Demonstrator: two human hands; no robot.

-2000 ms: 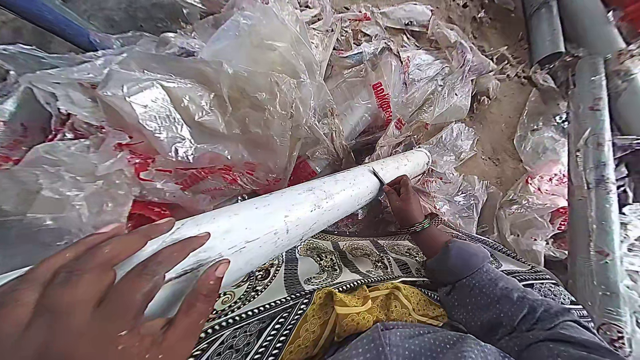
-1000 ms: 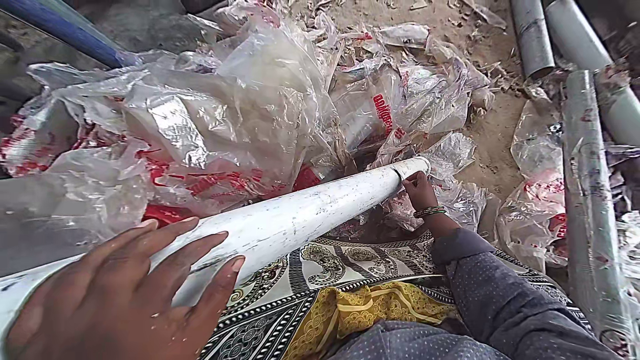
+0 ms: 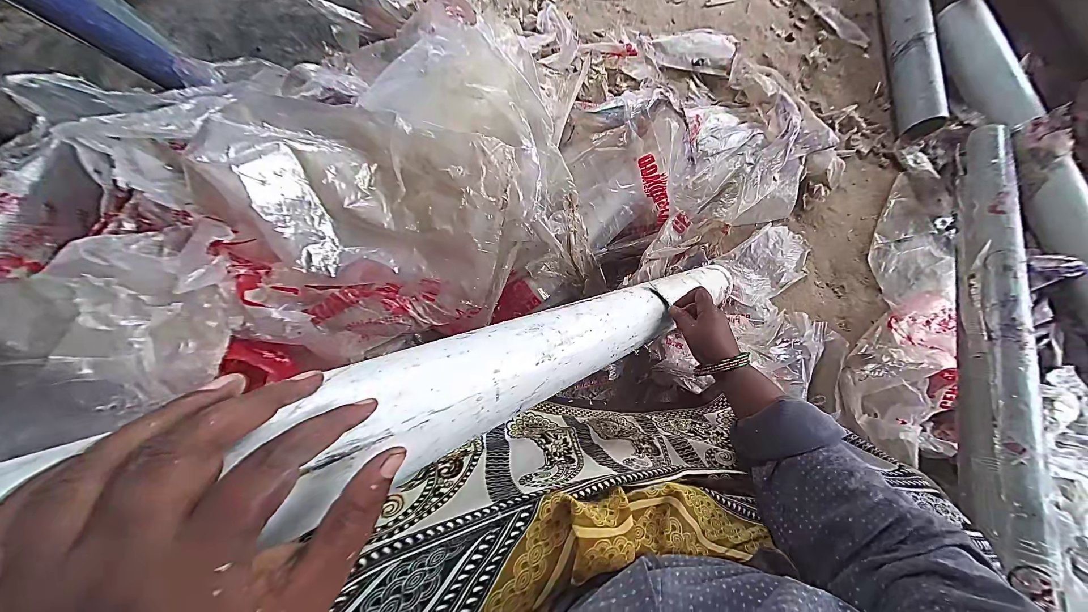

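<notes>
A long white roll or tube [image 3: 476,370] lies diagonally across the patterned cloth [image 3: 544,450] on my lap, its far end pointing up and right. My left hand [image 3: 195,484] rests on its near part with the fingers spread, not wrapped around it. Near the far end, my right hand [image 3: 701,327] pinches finger and thumb together at a dark line on the roll's surface. Whether that line is a strip, a cut or a thin tool I cannot tell. A beaded bangle circles my right wrist.
Crumpled clear plastic film [image 3: 408,161] with red print is heaped beyond the roll. Several grey and whitish tubes [image 3: 1007,340] lie at the right, some in film. A blue pole [image 3: 127,38] enters at the upper left. Sandy ground [image 3: 837,246] shows between the film and tubes.
My right hand stays near the roll's far end, with its fingers shifting slightly about the dark line. My left hand remains spread on the near part.
</notes>
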